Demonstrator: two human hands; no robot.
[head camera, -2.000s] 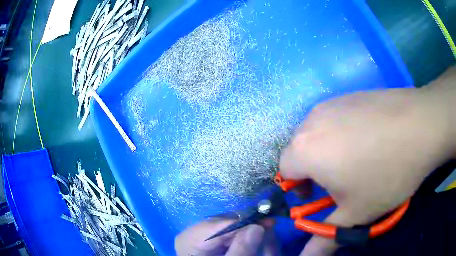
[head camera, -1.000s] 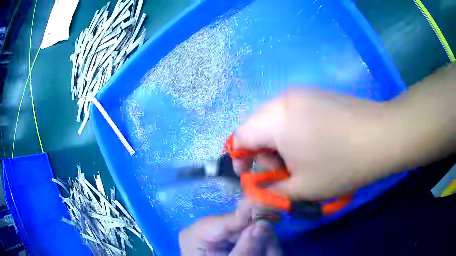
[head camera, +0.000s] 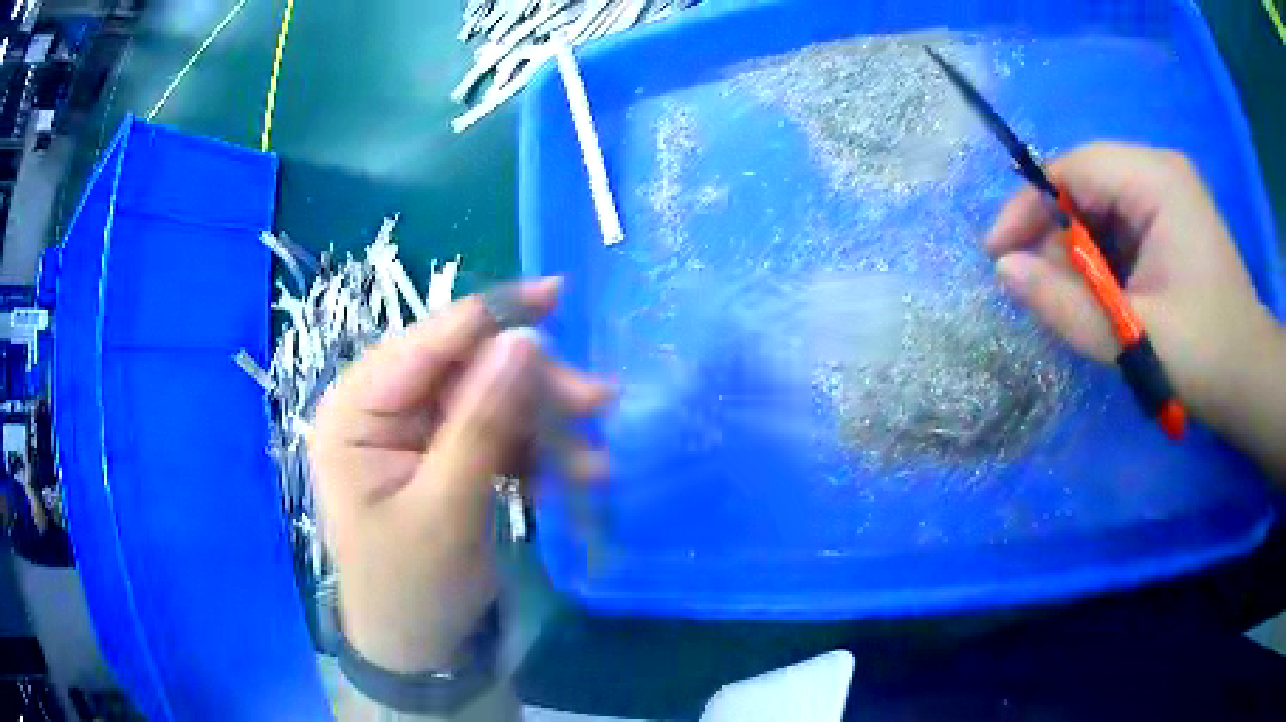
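Note:
My right hand (head camera: 1142, 268) holds the trimming scissors (head camera: 1093, 282) over the right side of the blue tray, with orange handles in the palm and dark blades pointing up and left. My left hand (head camera: 423, 451) is over the tray's left rim, beside the lower-left pile of strips (head camera: 339, 317). Its thumb is near its curled fingers; a small dark grey patch shows at the fingertips, too blurred to tell if something is held. Fine clippings (head camera: 945, 395) lie in heaps in the tray (head camera: 903, 592).
A white loose strip (head camera: 590, 148) lies across the tray's left rim. The upper pile of strips (head camera: 550, 50) is at the top edge. A deeper blue bin (head camera: 198, 423) stands at the left. A white item (head camera: 783, 691) shows at the bottom edge.
The view has shifted, showing more of the blue bin. My left hand has moved left, away from the scissors. The scissors now point up and left instead of towards my left hand.

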